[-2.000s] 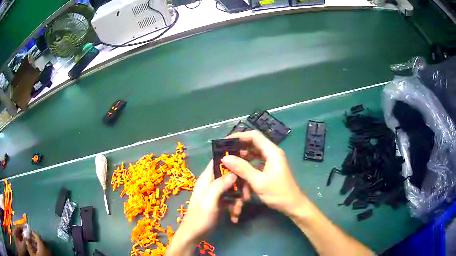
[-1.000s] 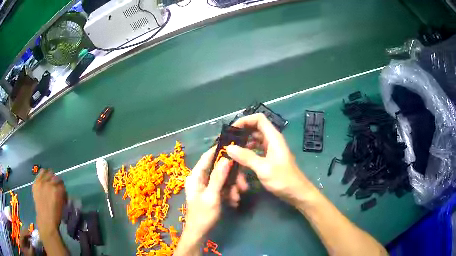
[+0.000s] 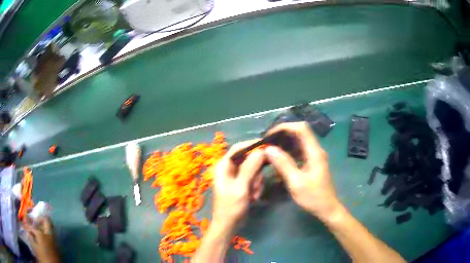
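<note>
My left hand (image 3: 234, 180) and my right hand (image 3: 304, 172) hold one black housing (image 3: 281, 139) between them, in front of me above the bench. Both thumbs press at its middle, where a bit of orange shows. The housing is tilted and blurred, and my fingers hide much of it. A big pile of orange clips (image 3: 183, 172) lies left of my hands. Loose black housings (image 3: 317, 119) lie just beyond my right hand, and another black housing (image 3: 358, 136) lies further right.
Heap of small black inserts (image 3: 412, 159) at right, beside a clear plastic bag (image 3: 447, 205). Pale-handled knife (image 3: 133, 162) left of the orange pile. Black pieces (image 3: 105, 218) further left. Another person's hand (image 3: 44, 239) at lower left. Part-assembled housing (image 3: 128, 107) on the far strip.
The held housing has turned from upright to nearly level across both hands. The bench view has shifted to the right. The neighbour's hand has drawn back lower left; more black pieces show apart there.
</note>
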